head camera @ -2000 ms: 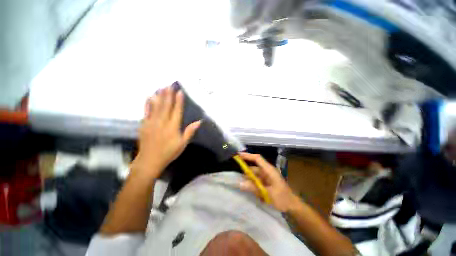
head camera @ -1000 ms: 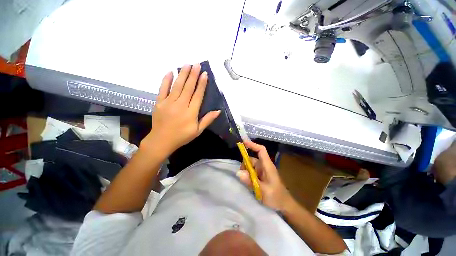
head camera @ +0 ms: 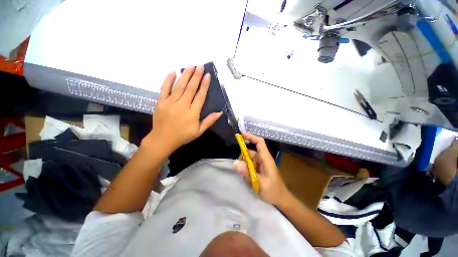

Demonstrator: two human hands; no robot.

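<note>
A dark grey-black piece point(head camera: 217, 103) lies at the table's front edge, its lower part past the edge. My left hand point(head camera: 182, 110) lies flat on it with fingers spread, pressing it down. My right hand point(head camera: 261, 165) grips the yellow handles of the shears point(head camera: 247, 161). The dark blades lie along the piece's right edge, pointing up and left. A thin white strip shows beside the blades. Whether the blades are parted cannot be told.
The sewing machine's presser foot area point(head camera: 329, 45) is at upper right. Black thread snips point(head camera: 365, 104) lie on the table point(head camera: 125, 45). Dark cut pieces point(head camera: 65, 175) are heaped at lower left. A carton point(head camera: 301, 180) and striped garments point(head camera: 351, 213) are below right. Another person's arm point(head camera: 446, 160) shows at far right.
My right hand and the shears have moved slightly up along the piece's edge since a second ago. My left hand stays on the piece. The view has shifted and sharpened since the earliest frame.
</note>
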